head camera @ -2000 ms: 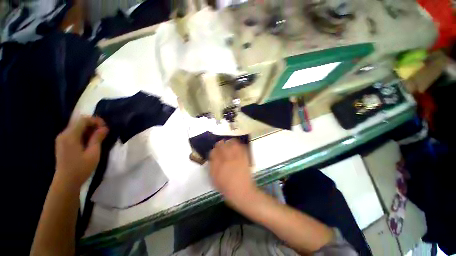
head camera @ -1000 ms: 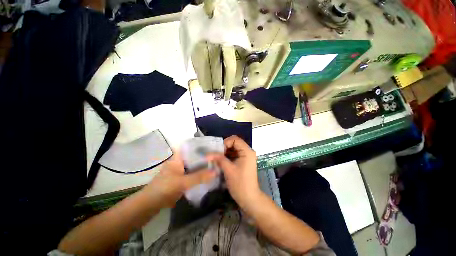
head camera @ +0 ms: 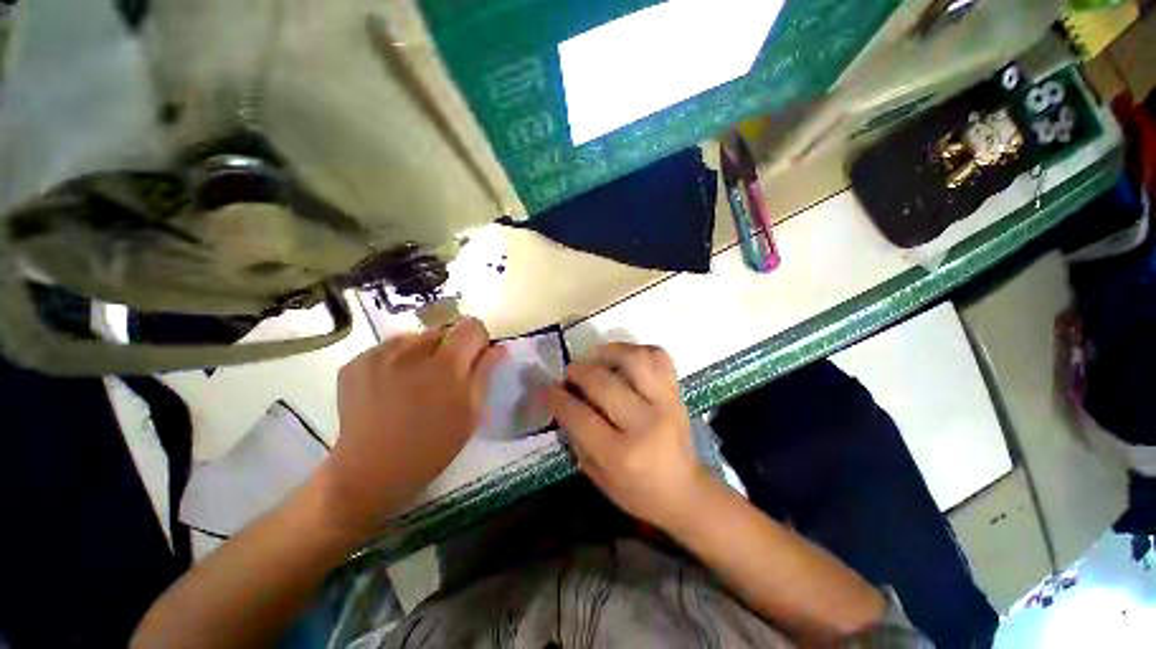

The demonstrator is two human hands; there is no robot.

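My left hand (head camera: 412,412) and my right hand (head camera: 628,425) are close together at the table's front edge, just in front of the presser foot area (head camera: 418,282). Both hold a small light grey piece (head camera: 520,387) between them, with a dark edge showing behind it. The fingertips are partly blurred. Another light grey piece (head camera: 254,472) lies on the white table to the left. A dark cut piece (head camera: 640,216) lies under the machine's green panel (head camera: 507,76).
Snips (head camera: 748,209) and a black decorated phone (head camera: 938,159) lie right of the machine head. The head fills the upper left. Dark cloth (head camera: 64,507) is at far left, more (head camera: 837,482) below the green edge (head camera: 811,342), beside a white sheet (head camera: 932,406).
My view has moved closer to the machine. My hands have gone from the table's front edge up towards the needle area with the grey piece, after my left hand came over from the left side.
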